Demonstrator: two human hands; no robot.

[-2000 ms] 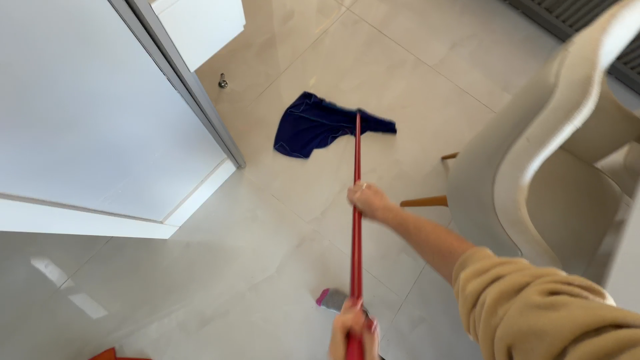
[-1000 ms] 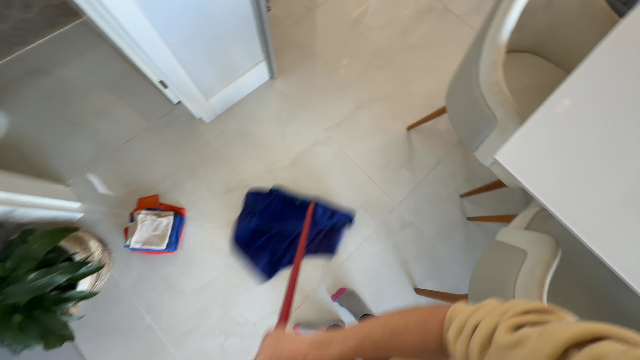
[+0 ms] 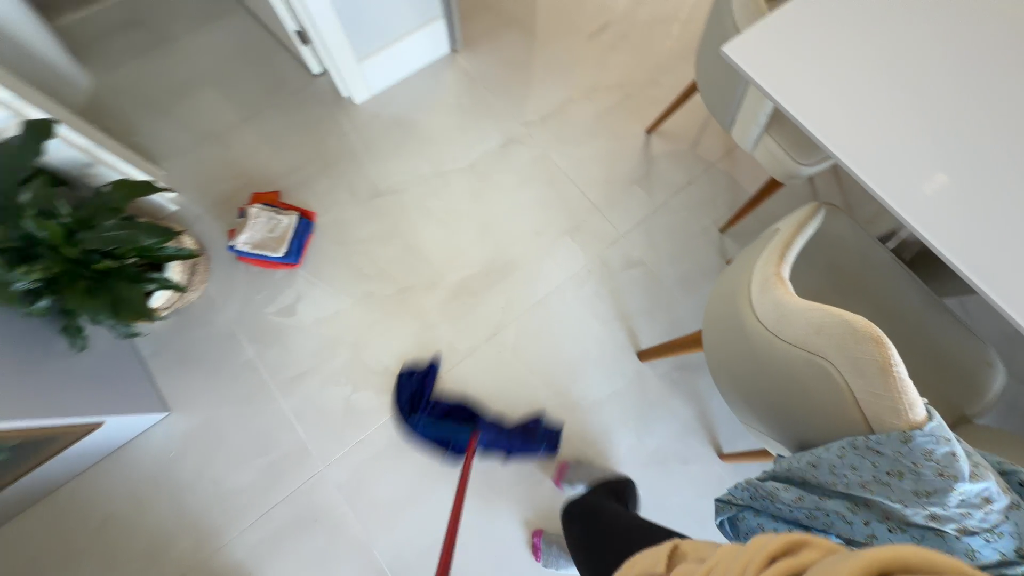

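Note:
A dark blue cloth point(image 3: 472, 428) lies bunched and motion-blurred on the tiled floor, around the lower end of a red pole point(image 3: 458, 512). The pole runs out of the frame at the bottom. Neither of my hands shows; only a tan sleeve point(image 3: 792, 556) is seen along the bottom edge. My feet in grey socks with pink toes point(image 3: 582, 474) stand just right of the cloth and pole.
Folded cloths point(image 3: 268, 232) lie on the floor beside a potted plant point(image 3: 96, 240). A cabinet point(image 3: 72, 368) stands at left, a white door point(image 3: 392, 40) at the top. Upholstered chairs point(image 3: 808, 344), one draped with blue floral fabric point(image 3: 864, 488), flank a white table point(image 3: 904, 104).
The view has shifted from the door's edge toward the plant and chairs. The blue cloth, spread out a second ago, is now bunched in a curve near my feet. Both hands have left the view.

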